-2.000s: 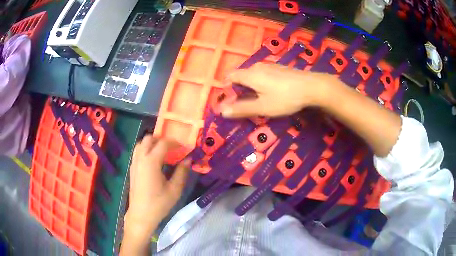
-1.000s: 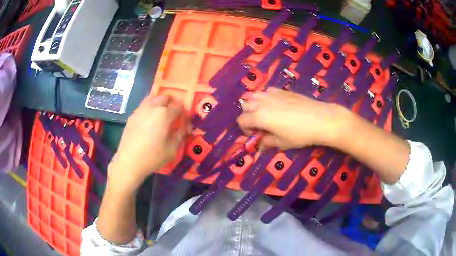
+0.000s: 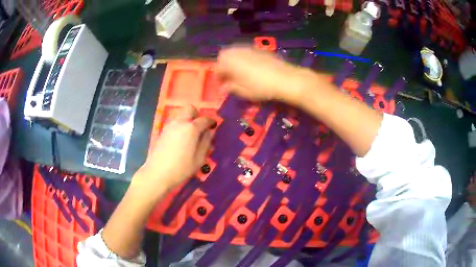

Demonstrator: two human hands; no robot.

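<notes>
The red-orange compartment tray point(image 3: 183, 83) lies flat in front of me. Watches with red-orange square heads point(image 3: 242, 218) and purple straps lie slanted in rows across its middle and right. Empty pockets show at its upper left. My left hand point(image 3: 180, 141) is over the tray's left part, fingers bent towards the watches; whether it grips one is unclear. My right hand point(image 3: 250, 73) is blurred at the tray's back edge, above a purple strap point(image 3: 231, 108); its fingertips do not show clearly enough to tell a grip. My right forearm covers part of the back rows.
A white tape dispenser point(image 3: 78, 78) and a sheet of dark rectangles point(image 3: 116, 120) stand left of the tray. A second tray point(image 3: 47, 229) is at lower left. Behind are a white block point(image 3: 170, 19), a translucent bottle point(image 3: 357, 32) and a loose red-cased watch point(image 3: 265, 43).
My right hand has moved from the middle of the watches to the tray's back edge. My left hand has shifted slightly right. The view has tilted, so the tray sits lower.
</notes>
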